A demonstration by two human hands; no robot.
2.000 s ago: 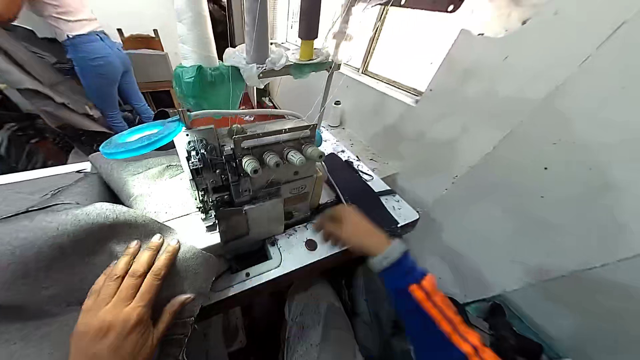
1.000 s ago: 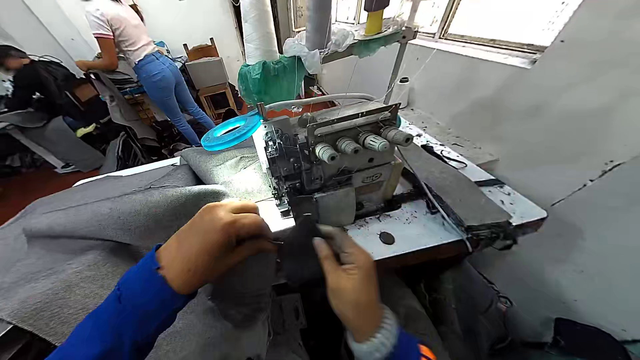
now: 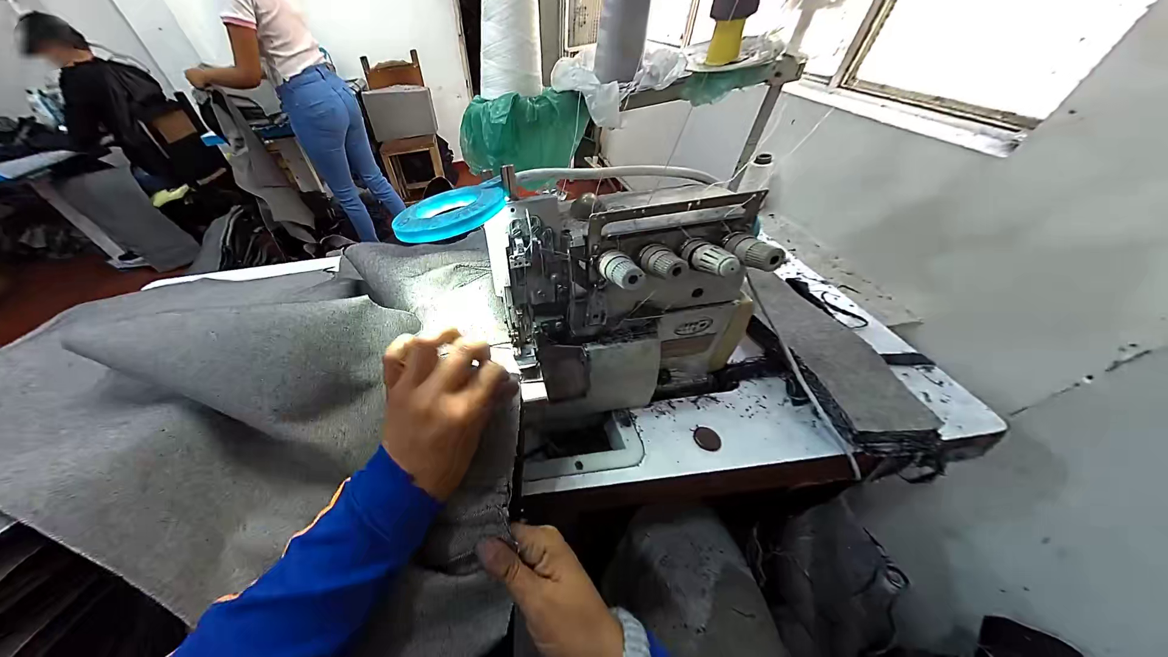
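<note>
A large grey fabric piece (image 3: 237, 411) spreads over the left of the table and hangs off its front edge. My left hand (image 3: 443, 401) presses and pinches it just left of the presser foot of an overlock sewing machine (image 3: 639, 301). Lower down, my right hand (image 3: 557, 584) grips the fabric's right edge between thumb and fingers, in front of the table. The machine has several tension dials (image 3: 714, 258) in a row, and a lamp lights the cloth by the needle area. The fingertips of my left hand are partly lost in the glare.
A stack of grey fabric strips (image 3: 849, 365) lies right of the machine. A blue ring (image 3: 452, 214) is behind the cloth. Thread cones (image 3: 511, 50) stand above. Two people, one standing (image 3: 319, 100) and one at the far left (image 3: 100, 119), are beyond the table, near a wooden chair (image 3: 411, 155).
My right hand has moved down from near the machine, where it held dark cloth, to the fabric's lower edge. My left hand has moved up to the presser foot.
</note>
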